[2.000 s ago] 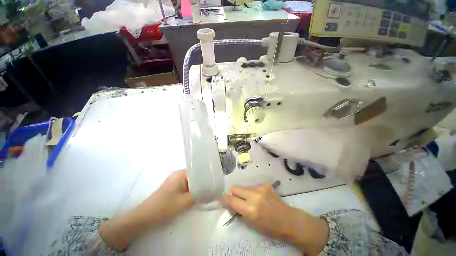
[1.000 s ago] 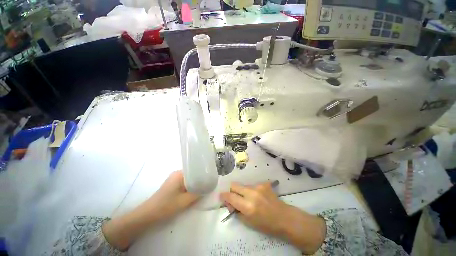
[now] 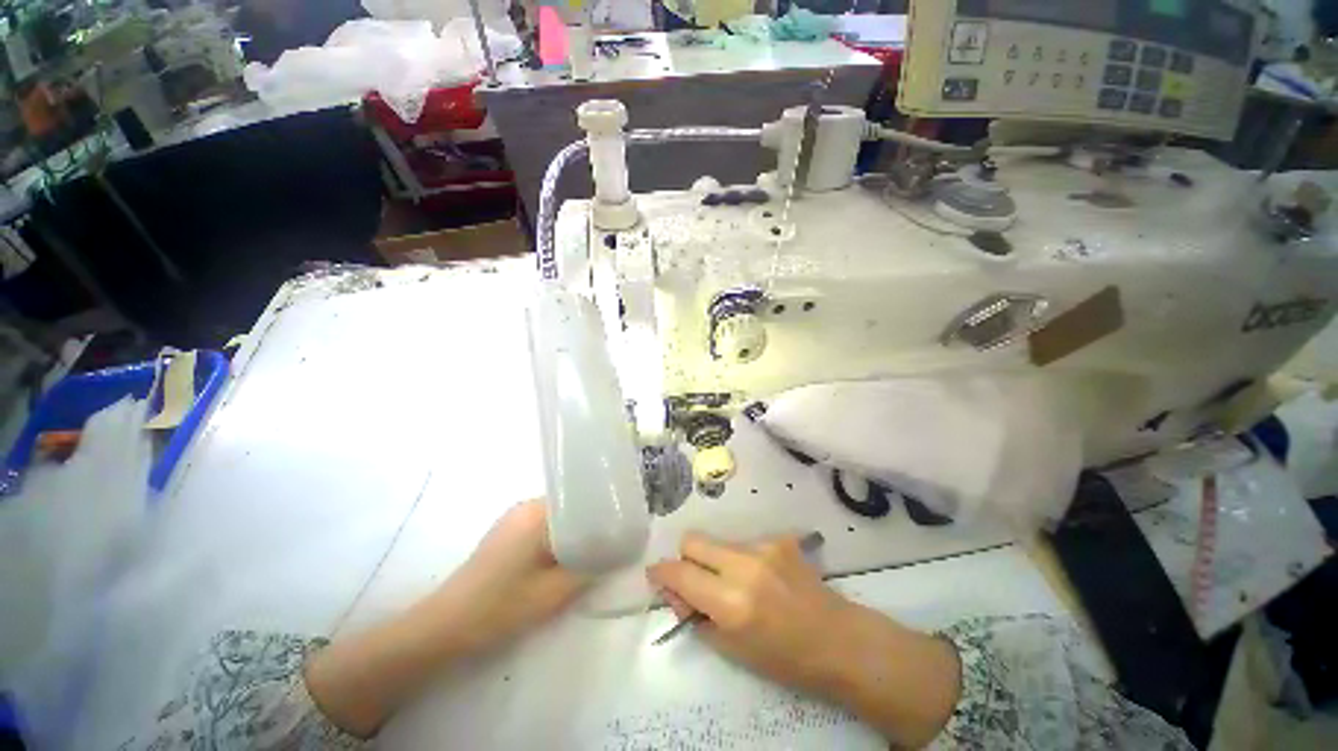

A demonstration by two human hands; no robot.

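The off-white sewing machine (image 3: 880,279) stands across the table. Its long lamp (image 3: 590,440) hides the needle area. My left hand (image 3: 521,580) lies flat on the table left of the lamp, its fingertips hidden behind the lamp; sheer fabric under it cannot be made out clearly. My right hand (image 3: 763,594) is right of the lamp, fingers curled around thin dark snips (image 3: 680,629), whose tip points down-left and whose other end shows above the hand. Sheer white fabric (image 3: 624,599) shows faintly between the hands. A yellowish knob (image 3: 715,465) sits above my right fingers.
A blue bin (image 3: 191,426) and heaped sheer fabric (image 3: 74,587) are at the left. White cloth (image 3: 939,433) hangs from the machine arm. A control panel (image 3: 1086,66) is above. A black slab (image 3: 1137,587) and a paper with a reddish strip (image 3: 1225,528) lie right.
Both hands stay nearly in place beside the lamp. The view has shifted slightly. The snips remain in my right hand.
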